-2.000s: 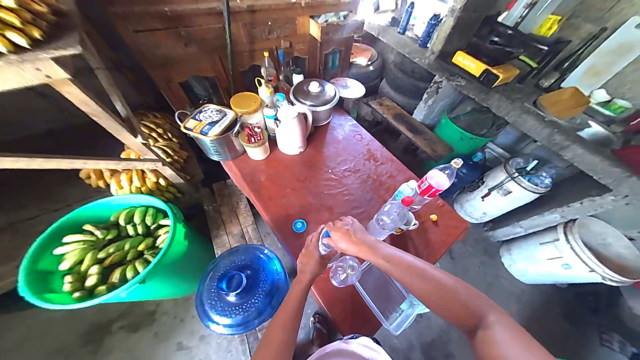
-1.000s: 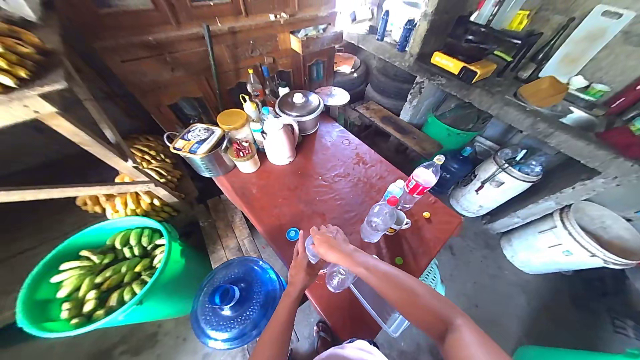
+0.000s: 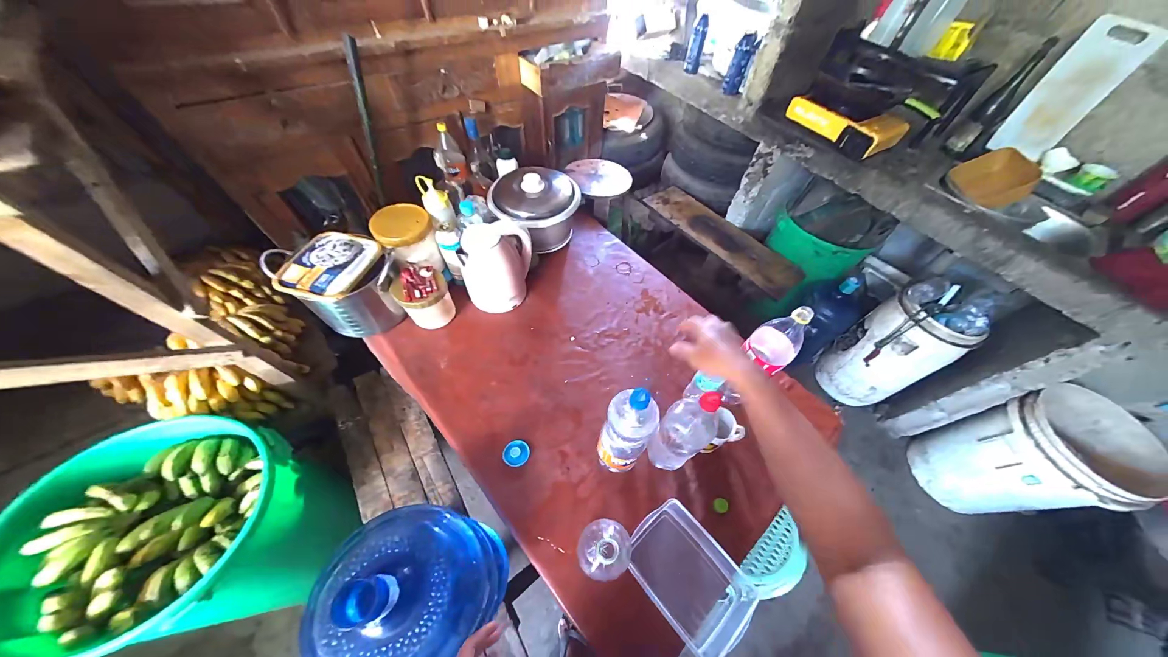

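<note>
My right hand is over the right side of the red table, blurred, in front of a bottle with a pale blue cap and beside a bottle with a red label; whether it touches either I cannot tell. Only fingers of my left hand show at the bottom edge, near a blue lidded tub. A clear bottle with a blue cap stands beside a red-capped bottle and a cup. A clear bottle without a cap and a clear plastic container are nearer me.
A green tub of bananas stands at the left. A pink jug, a lidded pot and jars crowd the table's far end. A blue lid lies near its left edge. White buckets stand at the right, below a concrete shelf.
My hands were together at a bottle near the table's front; they have parted. My right hand has moved away toward the far right, my left down to the bottom edge. The blue-capped bottle stands by the red-capped one.
</note>
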